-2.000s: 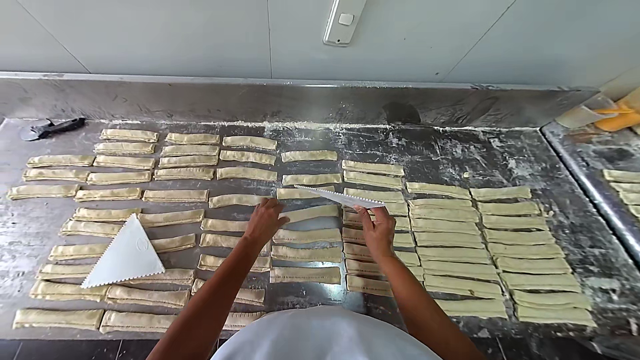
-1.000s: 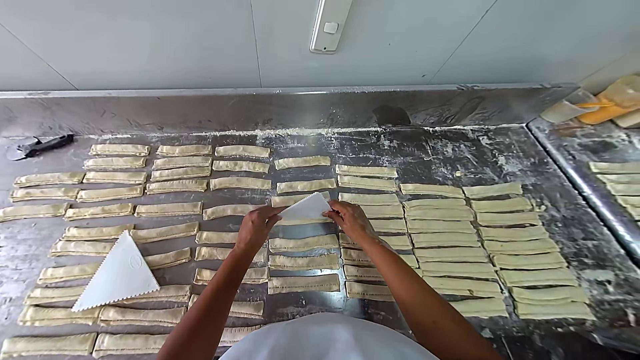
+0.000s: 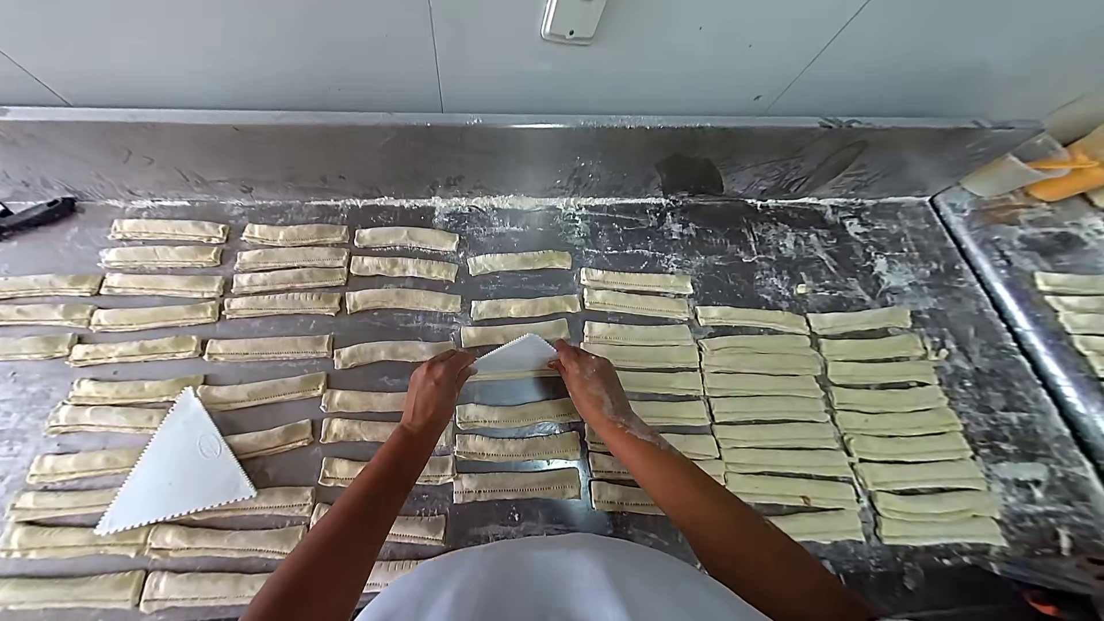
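A white triangular dough scraper with toothed edges (image 3: 516, 355) lies over a filled dough strip (image 3: 509, 374) in the middle column. My left hand (image 3: 438, 379) grips its left corner and my right hand (image 3: 586, 375) its right corner, so both hands hold it. Whether the fingers also touch the dough cannot be told. Three strips with pricked edges, such as this dough strip (image 3: 517, 447), lie just below. Another white toothed scraper (image 3: 177, 474) rests across dough strips at the left.
Rows of dough strips (image 3: 770, 385) cover much of the floured steel worktop (image 3: 776, 250). A raised steel backsplash (image 3: 345, 159) runs behind. A black object (image 3: 34, 216) lies at the far left. Plastic containers (image 3: 1009, 172) stand at the right beyond a metal edge (image 3: 1018, 319).
Two seconds ago my right hand alone held the scraper, raised and tilted. Since then my left hand has taken its other corner, and the scraper has come down onto the dough strip.
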